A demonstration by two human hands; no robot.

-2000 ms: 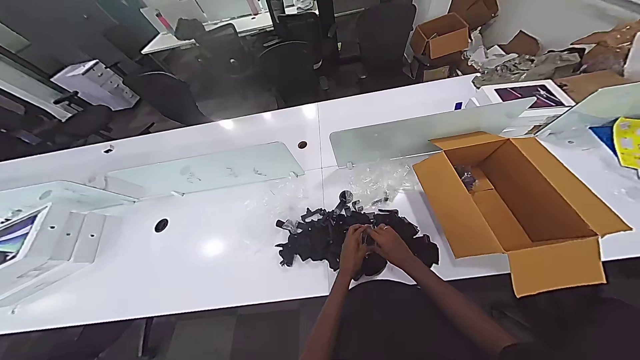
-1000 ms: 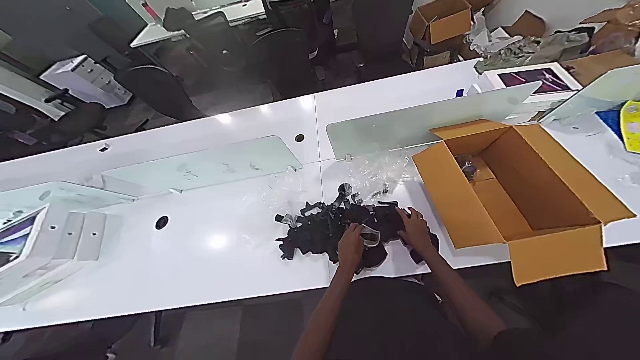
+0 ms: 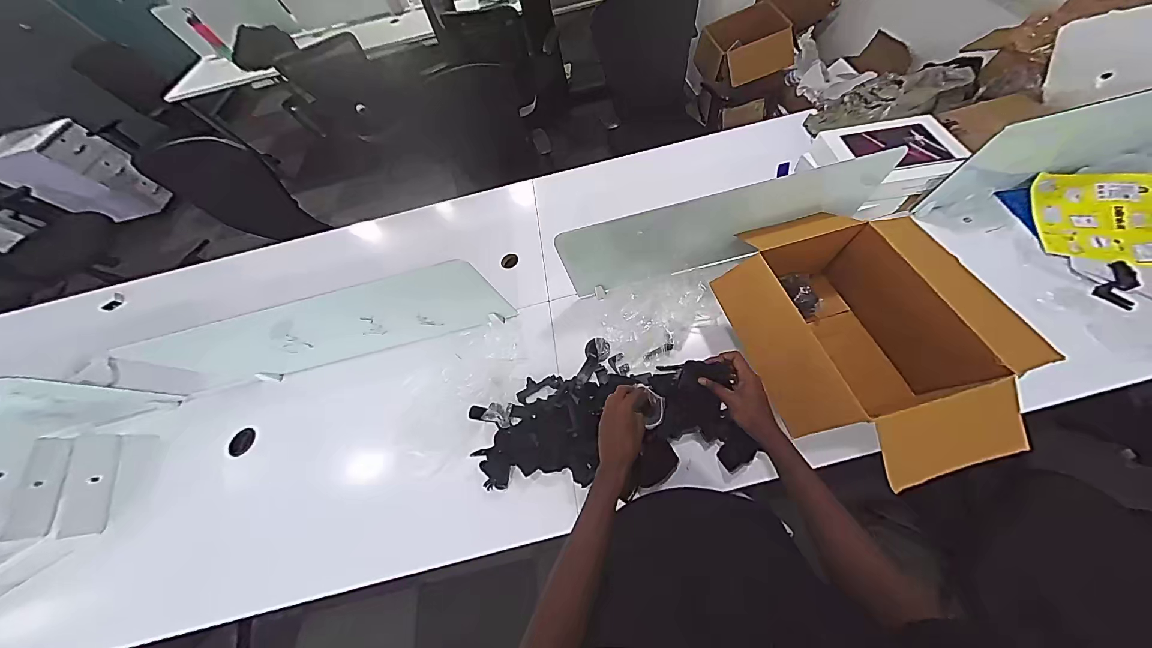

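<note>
A heap of small black plastic parts (image 3: 540, 441) lies near the front edge of the white desk (image 3: 360, 522). My left hand (image 3: 623, 430) is at the middle of the heap, its fingers closed on a clear, round-edged piece (image 3: 652, 409). At the heap's right side, my right hand (image 3: 740, 391) has its thumb and fingers on a black part (image 3: 706, 372); the exact kind of part cannot be told. Crumpled clear plastic bags (image 3: 652, 310) lie just behind the heap.
An open cardboard box (image 3: 810, 387) stands right of the heap, with a clear-wrapped item (image 3: 799, 295) inside. Low glass dividers (image 3: 720, 220) run along the desk's middle. A yellow packet (image 3: 1093, 216) lies at the far right. Office chairs (image 3: 225, 184) stand behind the desk.
My hands were close together over the heap two seconds ago and are now apart, the right one further right. The clear piece has shown at my left hand since one second ago.
</note>
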